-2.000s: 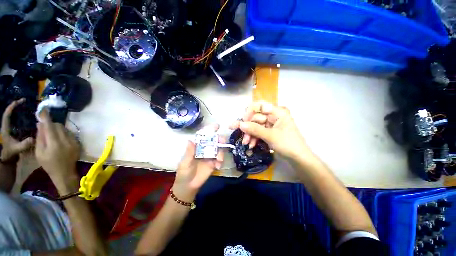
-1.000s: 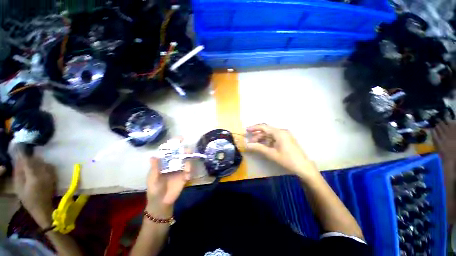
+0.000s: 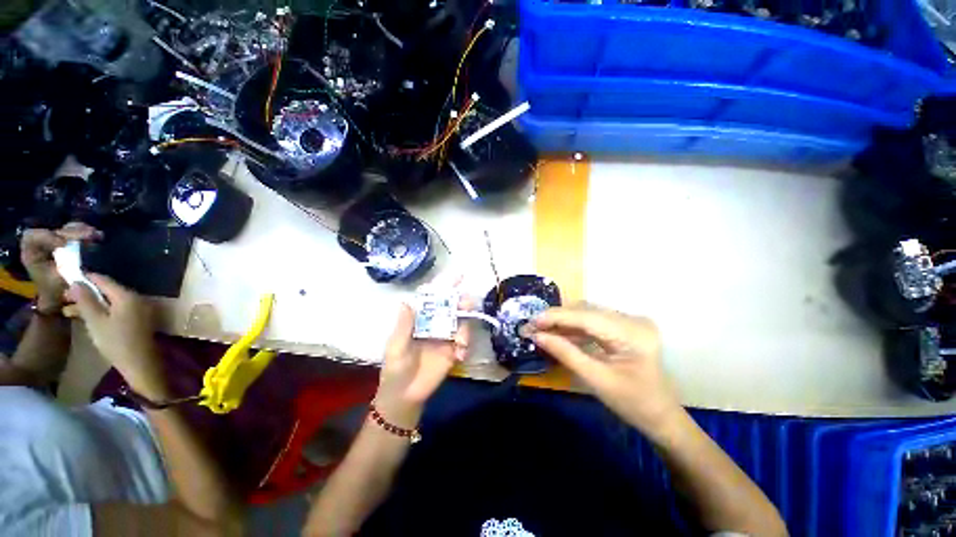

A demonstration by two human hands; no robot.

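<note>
My left hand [image 3: 419, 362], palm up with a beaded bracelet on the wrist, holds a small pale-silver circuit board [image 3: 434, 316]. A short white cable [image 3: 474, 316] runs from the board to a round black housing [image 3: 521, 362] with a silver inside, which lies on the bench edge over the orange tape. My right hand [image 3: 598, 351] is at the housing's right side, thumb and fingertips together over its silver centre. Whether the fingertips pinch a small part cannot be told. A thin dark wire rises from the housing's upper left.
More black housings [image 3: 396, 248] with silver tops and loose wires stand at the back left. Blue trays [image 3: 723, 79] are stacked at the back; others [image 3: 875, 462] sit below right. Housings stand far right. A yellow tool [image 3: 233, 372] hangs at the edge. Another person's hands [image 3: 110, 315] work at left.
My right hand has moved from beside the housing to over its silver centre. The left hand still holds the board. The view has shifted, and the neighbour's hands now hold a white piece.
</note>
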